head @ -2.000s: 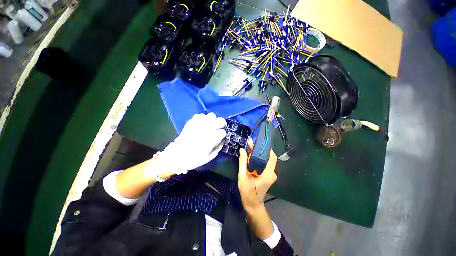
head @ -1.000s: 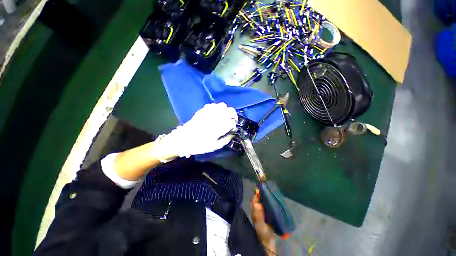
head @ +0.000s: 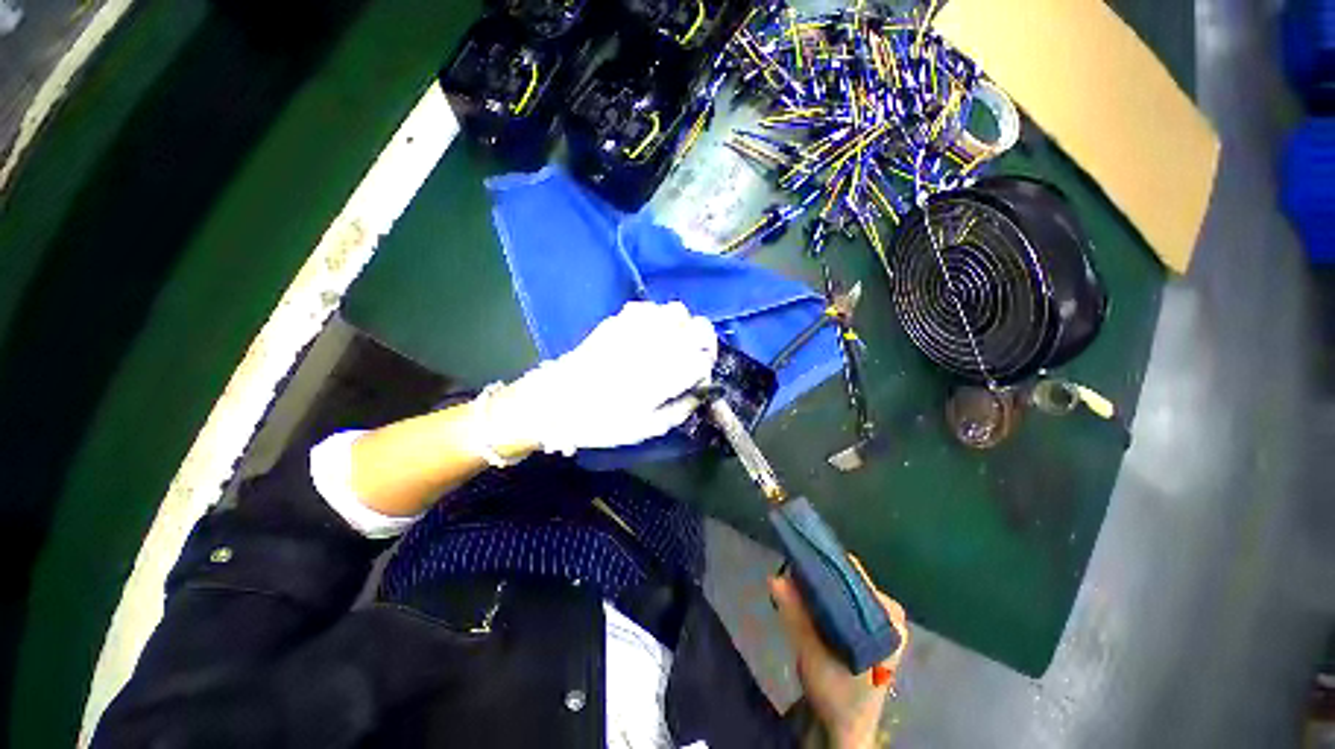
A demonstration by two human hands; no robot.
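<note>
A black housing lies on the blue cloth at the bench's near edge. My left hand, in a white glove, is on the housing's left side; its fingertips are over the housing, and what they pinch is hidden. My bare right hand is closed around the blue-teal handle of the soldering gun. The gun's metal barrel points up and left, with its tip at the housing near my left fingertips. Whether the tip touches a wire cannot be told.
Black housings stand at the top left, beside a pile of wire leads. A tape roll, fume fan, brown tin, pliers and cardboard lie to the right. The conveyor edge rail is left.
My right hand has moved from beside the housing down and right, and the gun now points into the housing. My left hand stays at the housing. The view has shifted slightly.
</note>
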